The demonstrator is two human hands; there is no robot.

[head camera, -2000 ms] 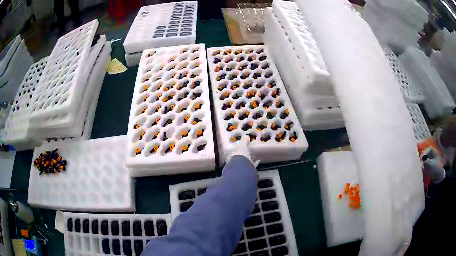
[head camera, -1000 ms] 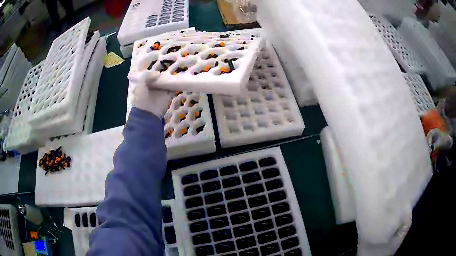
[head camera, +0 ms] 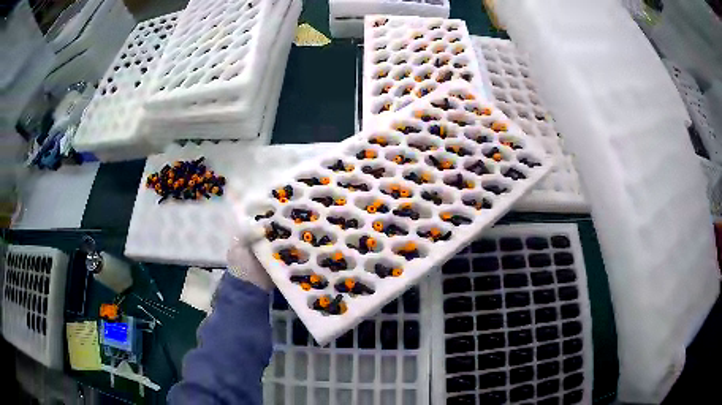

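My left hand [head camera: 247,265], in a pale glove below a blue sleeve, grips the near left corner of a white foam earbud tray [head camera: 322,326]. The tray is raised and slanted, its pockets holding black and orange earbuds. A large white foam piece [head camera: 625,158] stands close to me on the right. My right hand [head camera: 674,370] shows only as a small blurred pale part at its lower right edge, holding it. Another filled earbud tray [head camera: 419,28] lies behind the raised one. Most of my right hand is hidden.
Trays of black cases [head camera: 434,356] lie below the raised tray. A loose earbud pile [head camera: 186,179] sits on upturned foam [head camera: 178,237] at left, before stacked trays [head camera: 206,119]. The tester [head camera: 119,336], a bottle [head camera: 113,271] and yellow sheet [head camera: 83,348] are lower left.
My left hand lifted the tray from the right stack, uncovering another tray there, and carried it left and nearer. The view has turned left. The large foam piece stays close at the right.
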